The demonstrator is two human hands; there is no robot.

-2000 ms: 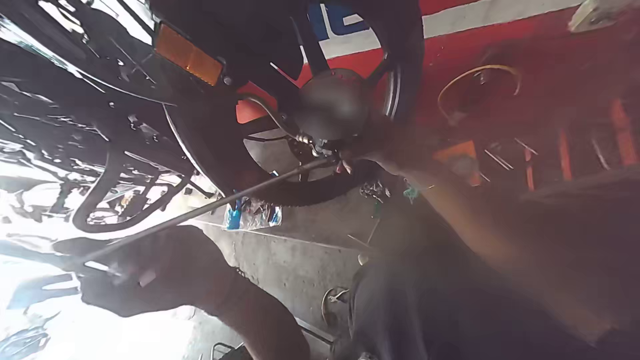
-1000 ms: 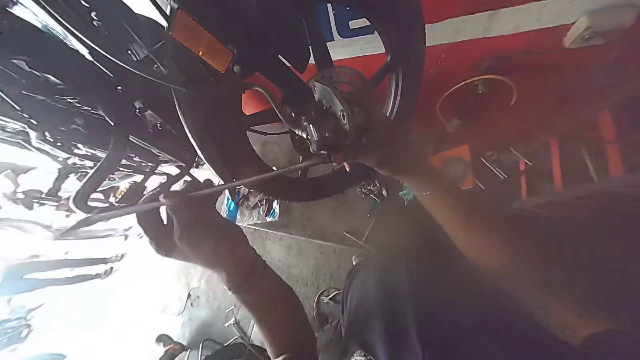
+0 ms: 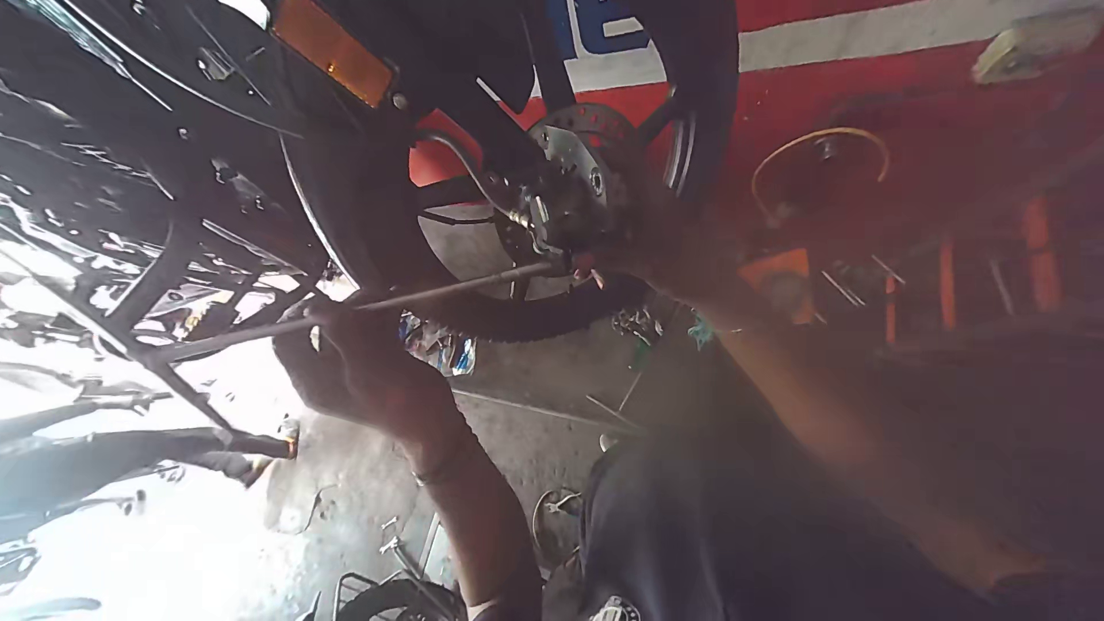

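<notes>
My left hand (image 3: 362, 366) is closed around a long thin metal bar (image 3: 448, 291), which slants up to the right. The bar's far end meets the lower part of a disc brake caliper (image 3: 573, 185) at a motorcycle wheel's hub. My right hand (image 3: 655, 250) is at that lower side of the caliper, its fingertips beside the bar's end; haze and shadow hide whether it grips anything. Behind the caliper is the drilled brake disc (image 3: 591, 116), inside the black spoked wheel (image 3: 509, 319). A brake hose (image 3: 461, 155) runs down to the caliper.
An orange reflector (image 3: 332, 50) is on the motorcycle at upper left. A red wall (image 3: 828, 86) with a white stripe stands behind the wheel, with hanging tools at right. Plastic packaging (image 3: 444, 349) lies on the concrete floor (image 3: 535, 388) below. At far left, a person's legs (image 3: 112, 466) show in glare.
My left hand has moved right and up along the bar, closer to the wheel. My right hand has stayed at the caliper. The bar's slope has become shallower than two seconds ago.
</notes>
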